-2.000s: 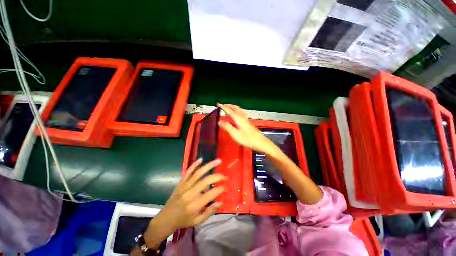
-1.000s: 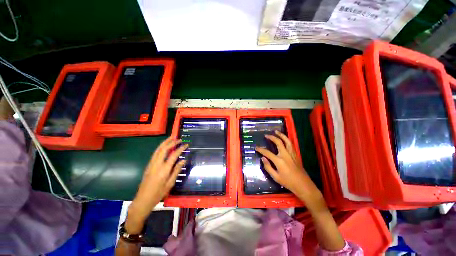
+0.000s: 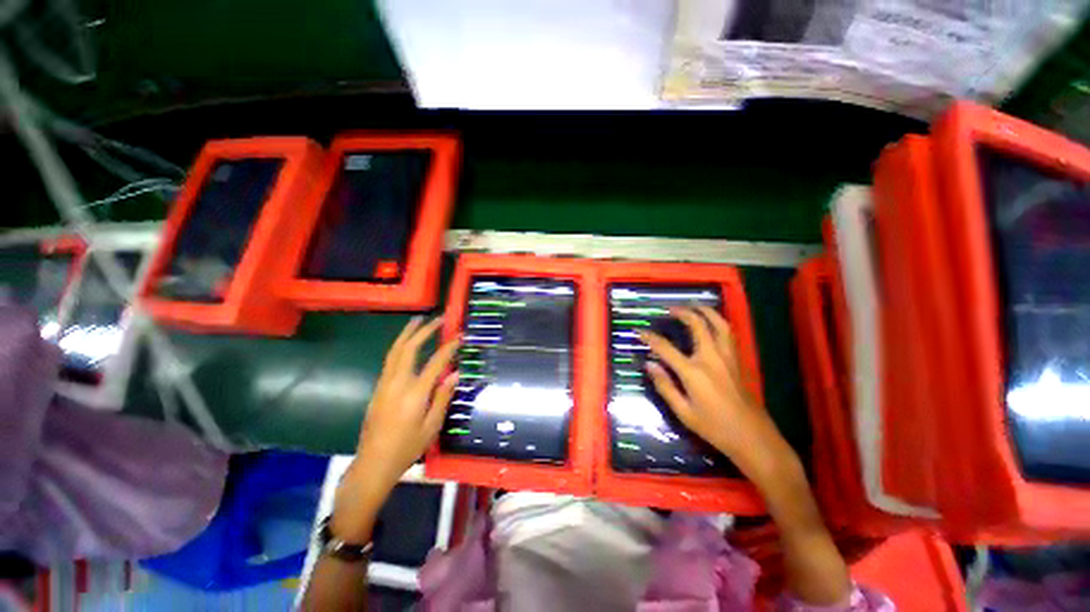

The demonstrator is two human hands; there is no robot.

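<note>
Two tablets lie side by side in orange-red foam trays on the dark green surface, the left tablet [image 3: 516, 371] and the right tablet [image 3: 651, 407]. Both screens are lit black with small green and white lines of text. My left hand [image 3: 410, 389] rests at the left edge of the left tablet, fingertips near its screen, holding nothing. My right hand [image 3: 705, 377] is over the right tablet, fingers spread at its upper screen, covering part of it. A watch is on my left wrist.
Two more trayed tablets [image 3: 368, 215] [image 3: 225, 227] stand at the back left. A tall tray stack [image 3: 914, 323], with one white tray in it, is at the right. White cables [image 3: 114, 269] hang at the left beside a person's sleeve [image 3: 108, 472]. Paper sheets [image 3: 538, 48] hang behind.
The left tablet, tilted up two seconds ago, now lies flat in its tray. Since one second ago, my left hand has shifted to the tablet's left edge and more green lines show.
</note>
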